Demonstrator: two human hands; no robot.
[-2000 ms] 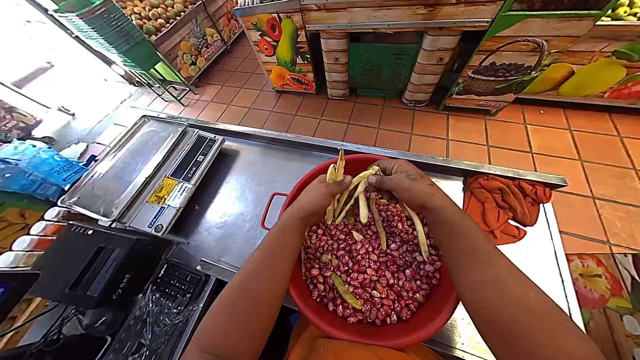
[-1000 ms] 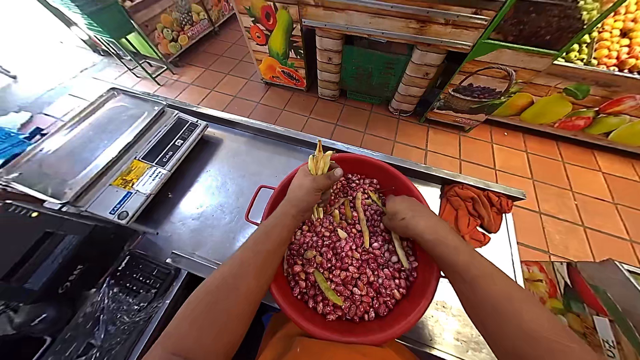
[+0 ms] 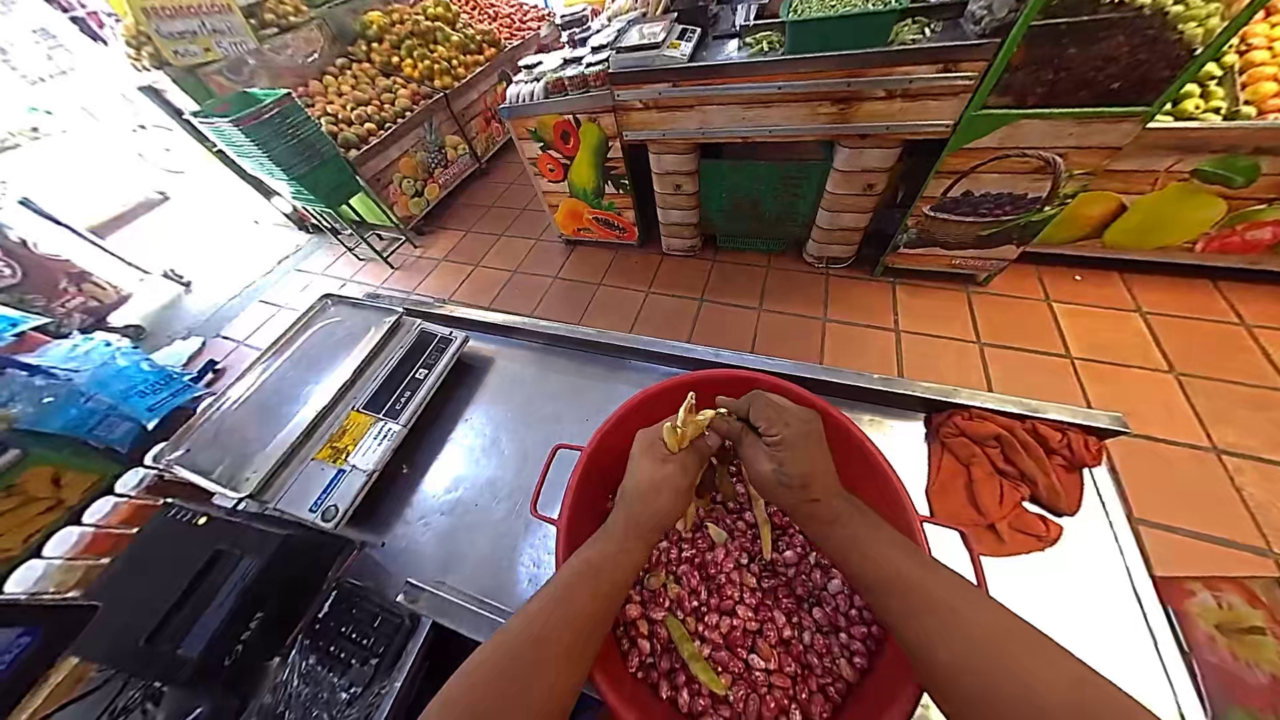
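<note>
A red plastic tub with side handles (image 3: pixel 590 480) holds a heap of speckled red and white beans (image 3: pixel 750 620). Over its far half, my left hand (image 3: pixel 660 475) is closed around a bunch of pale yellow bean pods (image 3: pixel 688 425), whose ends stick up from the fist. My right hand (image 3: pixel 780 450) touches the bunch from the right, its fingertips pinched at a pod end; whether it holds that pod is hard to tell. A longer dry pod (image 3: pixel 760 520) hangs or lies just below the right hand. One greenish pod (image 3: pixel 694 655) rests on the beans nearer to me.
The tub stands on a steel counter (image 3: pixel 500 400). Left of it are a CAS scale (image 3: pixel 370 420), a black printer (image 3: pixel 210 590) and a plastic-covered keyboard (image 3: pixel 345 640). An orange cloth (image 3: pixel 1005 480) lies to the right. Beyond the tiled floor are fruit stands and stacked green baskets (image 3: pixel 280 145).
One second ago my right hand was down at the beans on the right; now it is up against the pods in my left hand. The view has tilted upward.
</note>
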